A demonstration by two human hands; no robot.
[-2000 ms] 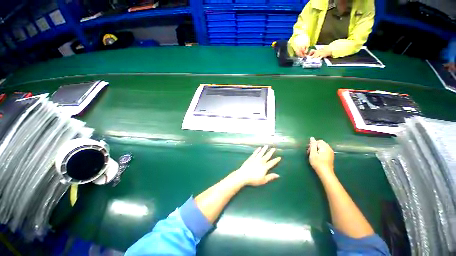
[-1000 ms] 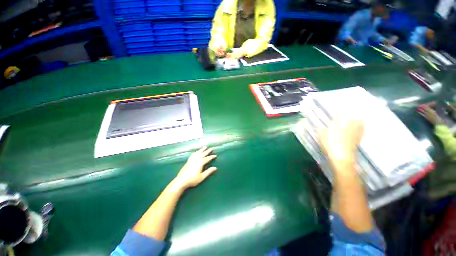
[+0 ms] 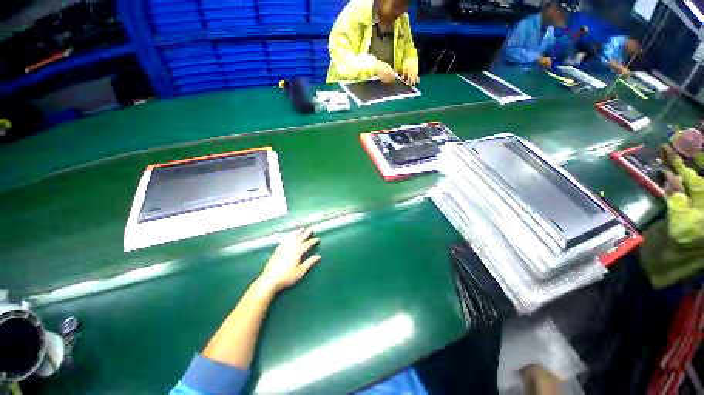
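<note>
The stack of bottom covers [image 3: 502,224] slants at the right; a bare grey bottom cover [image 3: 540,189] with a long vent lies on top. My right hand [image 3: 544,382] is blurred and cut off by the bottom edge, below the stack, on a crumpled whitish translucent bag [image 3: 536,347]; its fingers are mostly hidden. My left hand [image 3: 289,261] lies palm down with fingers spread on the green bench [image 3: 363,285], holding nothing. A closed laptop unit [image 3: 207,185] rests on a white foam sheet [image 3: 201,231]. An open laptop base [image 3: 413,146] sits on a red-orange mat behind the stack.
Dark shiny strips [image 3: 472,285] hang below the stack. A white ring with a black centre [image 3: 23,343] and a silvery coil [image 3: 68,335] are at lower left. A person in yellow [image 3: 370,46] works opposite; more people are at the right.
My right hand has moved from the stack's top down to the bottom edge with the bag. The top bottom cover is now exposed. My left hand stays on the bench.
</note>
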